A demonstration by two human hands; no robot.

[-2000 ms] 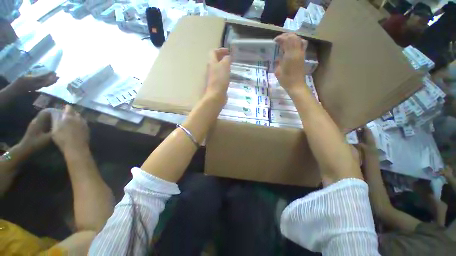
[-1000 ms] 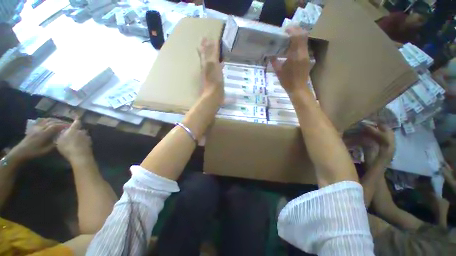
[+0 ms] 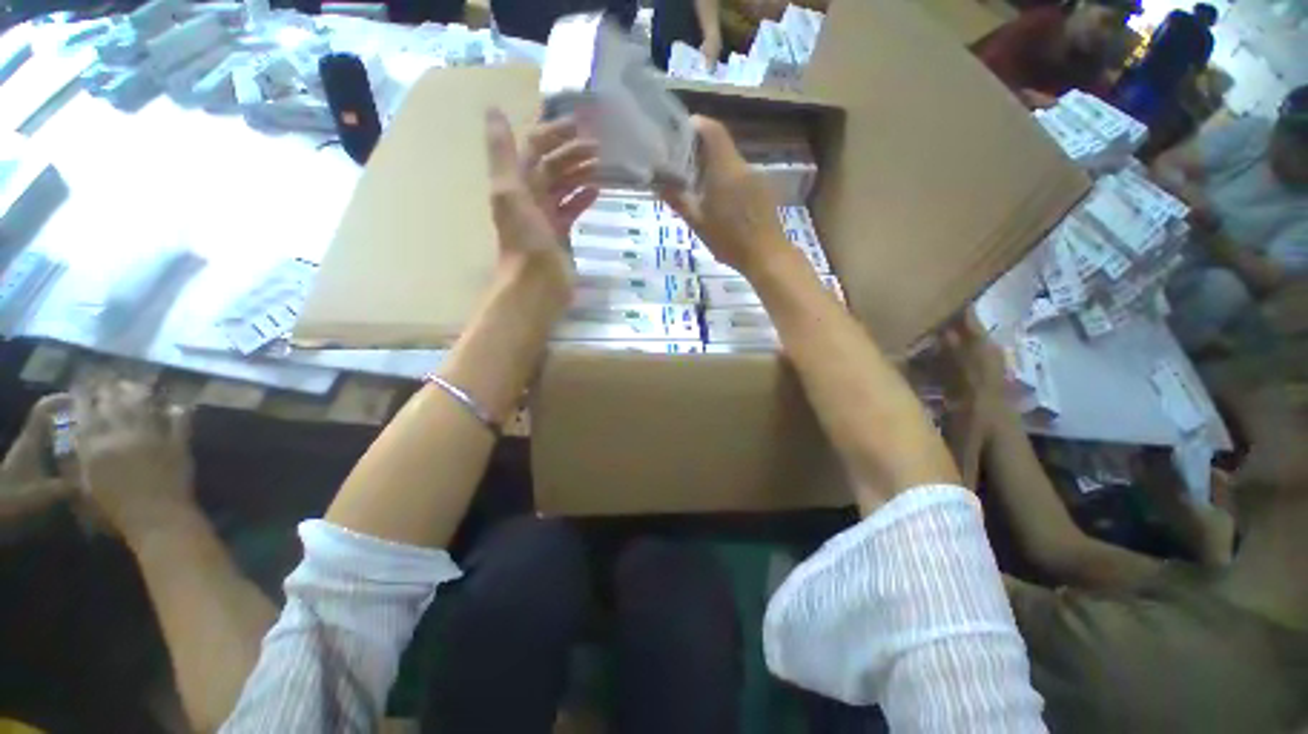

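Observation:
My right hand (image 3: 729, 201) grips a blurred whitish retail box (image 3: 624, 112), tilted above the far left part of the shipping carton (image 3: 689, 437); whether it is one box or a small stack I cannot tell. My left hand (image 3: 538, 194) is beside its lower left end, fingers apart; contact is unclear. Inside the open carton lie two columns of packed retail boxes (image 3: 631, 287), printed edges up, partly hidden by my hands. Greyer boxes show at the far end.
Wide carton flaps spread left (image 3: 416, 215) and right (image 3: 947, 172). A black cylinder (image 3: 349, 106) stands behind the left flap. Loose boxes pile up at right (image 3: 1112, 244) and back left. A neighbour's hands (image 3: 129, 445) are at left; another person's arm (image 3: 1026, 459) is close at right.
The held box has moved up and left, out over the carton's far left edge, and turned. My left hand's fingers have bent towards it. The whole view has shifted.

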